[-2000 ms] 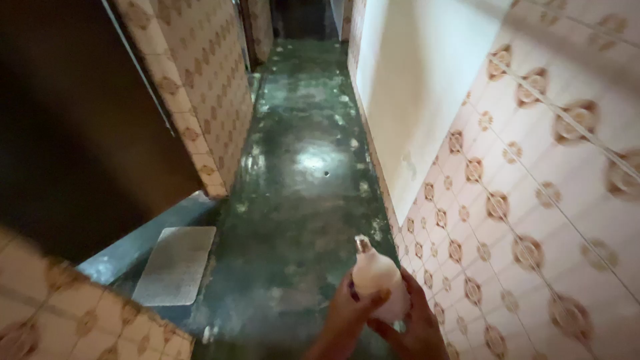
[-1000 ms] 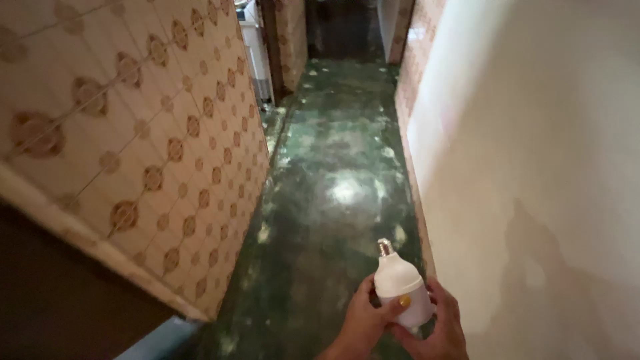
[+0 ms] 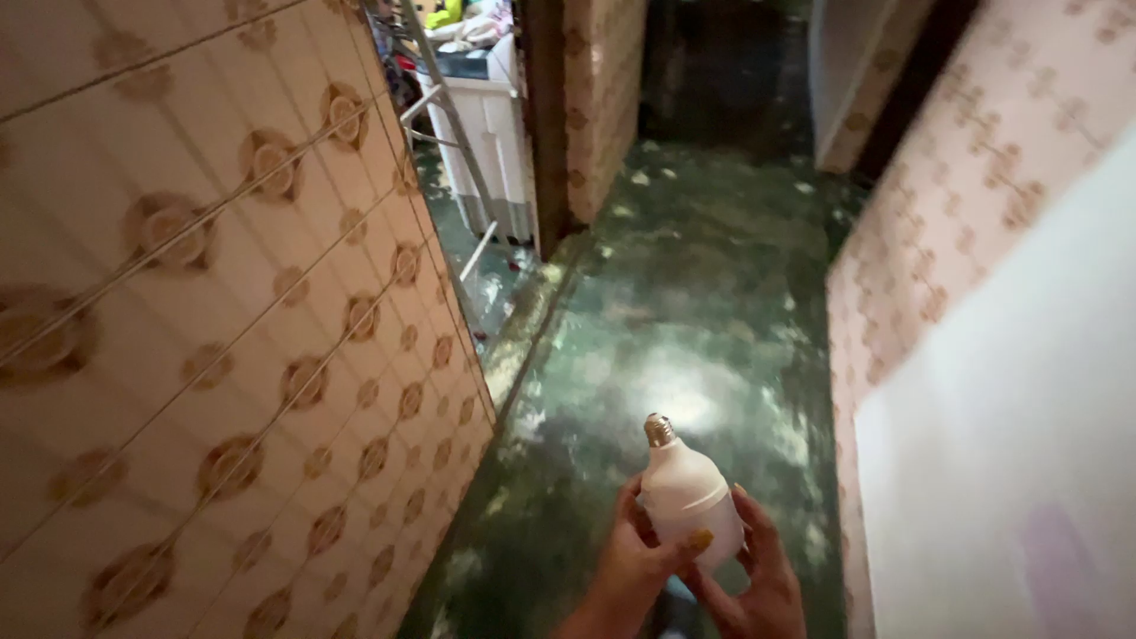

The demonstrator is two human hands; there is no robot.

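A white light bulb [image 3: 690, 501] with a metal screw base is held low in the view, its base pointing up and slightly left. My left hand [image 3: 641, 555] grips it from the left, the thumb across its lower front. On the other side, my right hand [image 3: 754, 568] holds the bulb with its fingers along the right and its thumb underneath. Under the hands lies the green floor [image 3: 701, 319], with a bright reflection just beyond the bulb.
A patterned tile wall [image 3: 302, 293] runs along the left, ending at a doorway with a raised sill [image 3: 524, 333]. Through it stand a white plastic-looking appliance or bin [image 3: 488, 142] and a metal frame [image 3: 461, 133]. On the right are tiles and a white panel [image 3: 1003, 417]. A dark opening [image 3: 723, 71] lies ahead.
The view has moved forward along the corridor; the left doorway is nearer, and the dark door and pale mat seen earliest at left are out of view. Both hands still hold the bulb.
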